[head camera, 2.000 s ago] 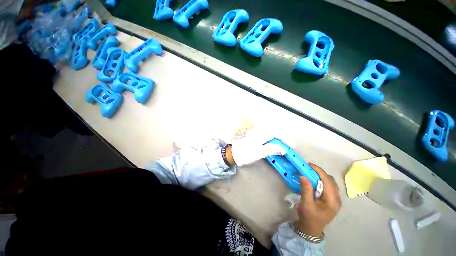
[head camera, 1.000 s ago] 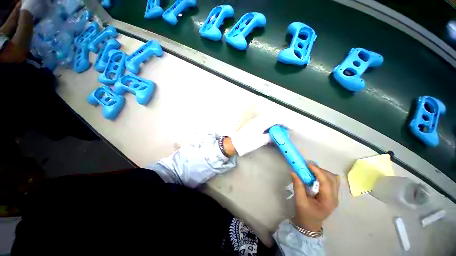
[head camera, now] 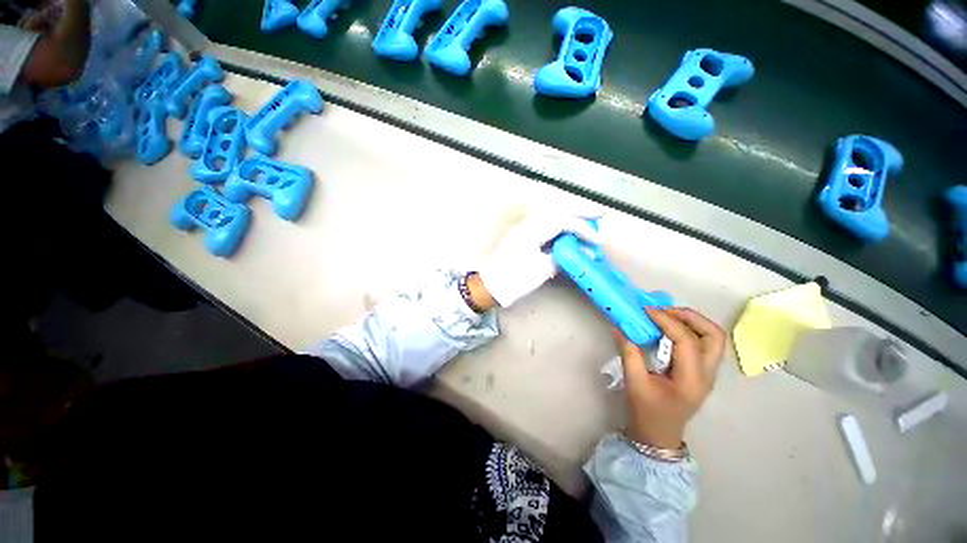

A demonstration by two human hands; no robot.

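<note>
A bright blue plastic housing (head camera: 604,288) is held over the bench between both hands, its narrow side facing up. My left hand (head camera: 522,258), in a white glove, grips its upper-left end. My right hand (head camera: 674,371), bare, holds its lower-right end between thumb and fingers. A small white wiping cloth (head camera: 662,355) shows at the right fingers, against the housing's end; part of it is hidden by the hand. Another bit of white shows beside the right thumb.
Several blue housings (head camera: 220,143) lie at the bench's left, near clear plastic bags (head camera: 80,106). More ride the green conveyor belt (head camera: 763,149). Yellow paper (head camera: 779,323), a translucent bottle (head camera: 848,358) and two white sticks (head camera: 857,448) lie at right. Another person's arm (head camera: 58,48) is at upper left.
The belt housings have moved left, and another has entered at the right edge. The held housing has been turned in my hands from showing its openings to its narrow side. Both hands keep their grip.
</note>
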